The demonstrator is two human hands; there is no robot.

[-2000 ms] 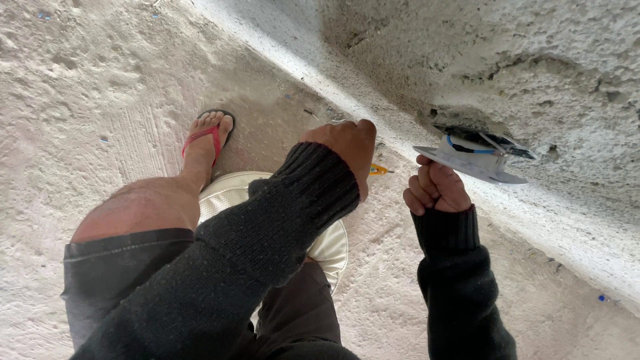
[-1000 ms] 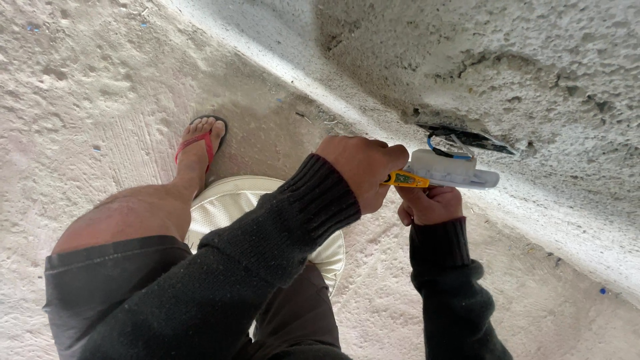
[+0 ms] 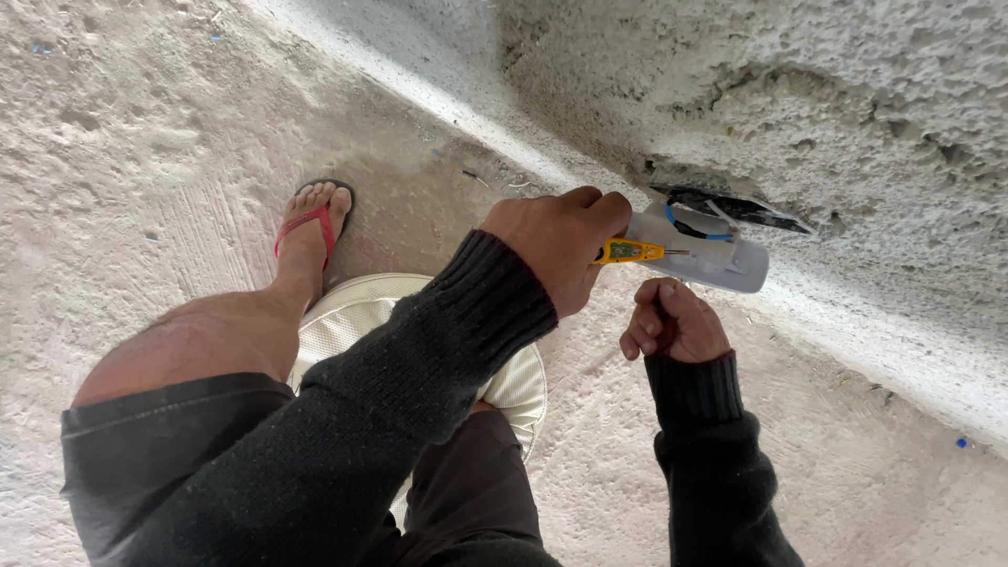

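Observation:
My left hand is closed around a yellow voltage tester screwdriver whose metal tip points right. Its thumb and forefinger are at the left end of a white plastic faceplate, seemingly pinching it. Blue and black wires and a pale wire run between the back of the plate and a black wall box set in the rough wall. Just below the plate, my right hand has its fingers curled and stands apart from it. Whether something small is between those fingers cannot be seen.
The rough plastered wall fills the upper right and meets the concrete floor along a diagonal edge. A round cream cushioned seat is beneath me. My foot in a red-strapped flip-flop rests on the floor. A small blue scrap lies at the right.
My left hand has moved right with the tester, from below the wall edge to the plate. My right hand, which held the plate two seconds ago, has let go and is now below it.

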